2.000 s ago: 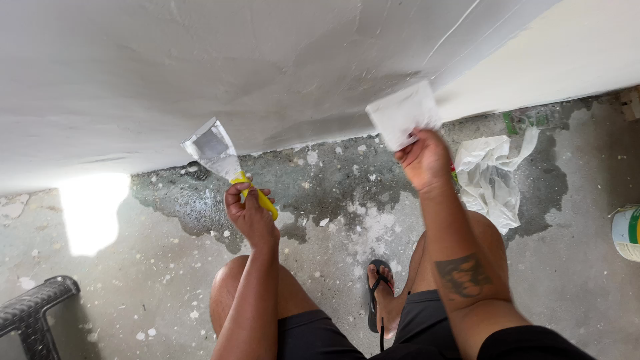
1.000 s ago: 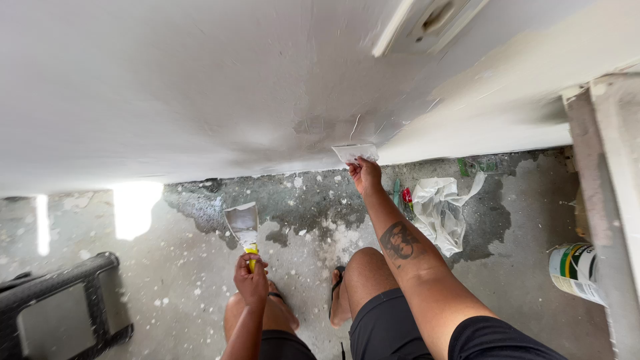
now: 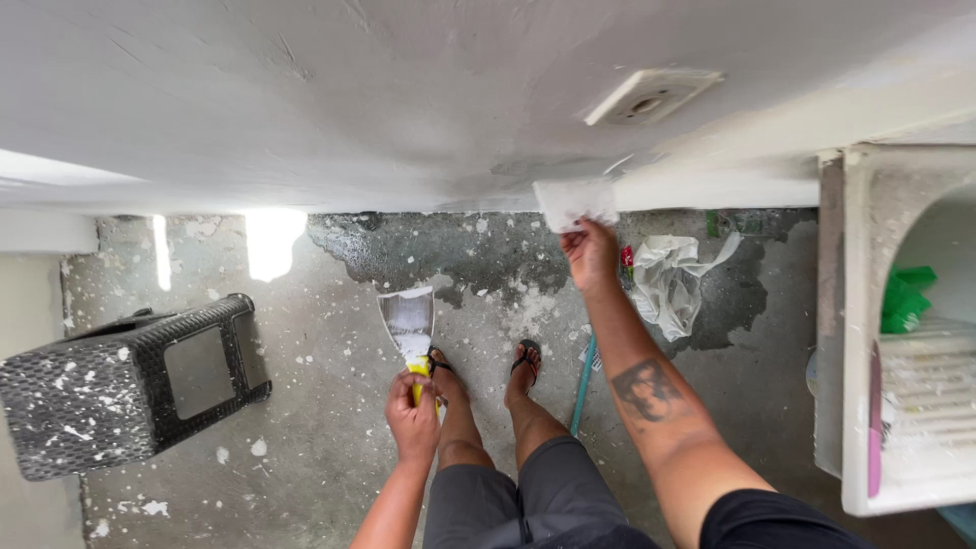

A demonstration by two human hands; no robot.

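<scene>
My left hand (image 3: 413, 408) grips the yellow handle of a putty knife (image 3: 408, 324), its wide blade pointing up and smeared with white filler. Farther right and higher, my right hand (image 3: 591, 252) pinches the lower edge of a flat white spreader plate (image 3: 577, 204). The plate is close to the grey plastered wall (image 3: 427, 114); whether it touches the wall cannot be told. Streaks of fresh filler show on the wall around it. A wall socket plate (image 3: 654, 97) sits above and to the right of my right hand.
A paint-spattered black plastic stool (image 3: 84, 404) stands at the left. Crumpled white plastic (image 3: 668, 284) lies on the wet, spotted concrete floor (image 3: 320, 457) beside my right forearm, near a turquoise pole (image 3: 583, 389). At the right is a white laundry sink (image 3: 860, 320) with a green bag (image 3: 907, 299) in it.
The view has shifted, bringing the sink in at the right. Both hands still hold their tools. The socket plate, absent from the oldest frame, is now fully in view.
</scene>
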